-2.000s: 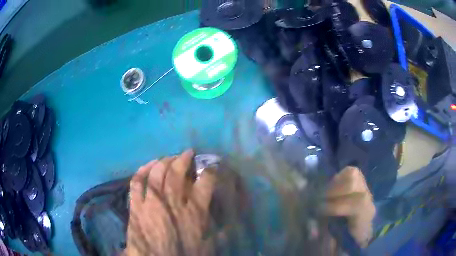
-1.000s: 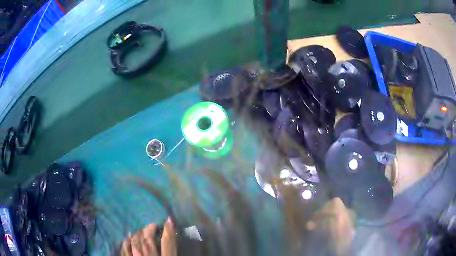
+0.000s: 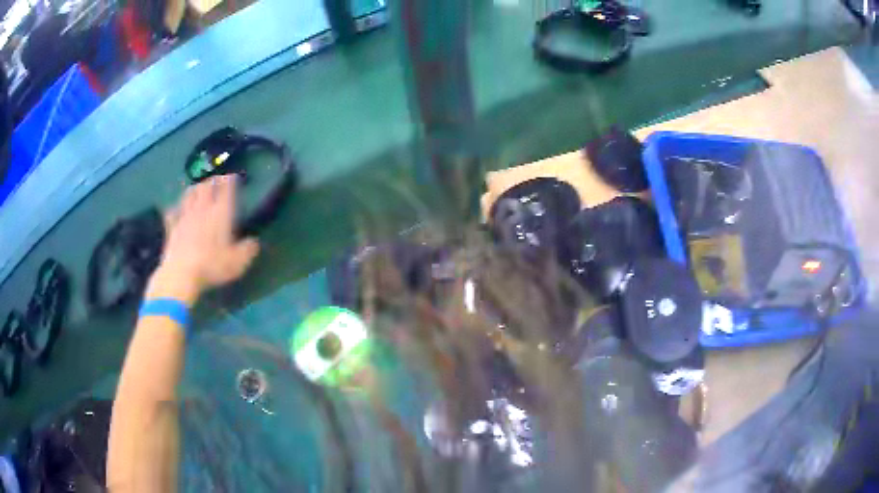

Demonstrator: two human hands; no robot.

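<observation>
My left hand (image 3: pixel 204 231), with a blue wristband, reaches over the conveyor at upper left. Its fingertips overlap the lower edge of the ear cup of a black headset (image 3: pixel 275 188); whether they touch it cannot be told. The thumb stands apart from the fingers. A green board shows inside the ear cup. My right hand is not visible; blurred hair-like strands hide much of the lower middle. The green solder spool (image 3: pixel 331 345) stands on the bench, with a small round cup (image 3: pixel 252 386) to its left.
Black speaker plates (image 3: pixel 660 310) are heaped at centre right. A blue tray (image 3: pixel 757 325) beyond them holds the soldering station (image 3: pixel 808 274) and a yellow patch (image 3: pixel 718 265). Other headsets lie on the green conveyor (image 3: pixel 337 106), left and top. A green post (image 3: pixel 436 87) stands behind the bench.
The view has swung up and left. My left hand has moved from the bench's near side to the headset on the conveyor. My right hand has gone out of sight.
</observation>
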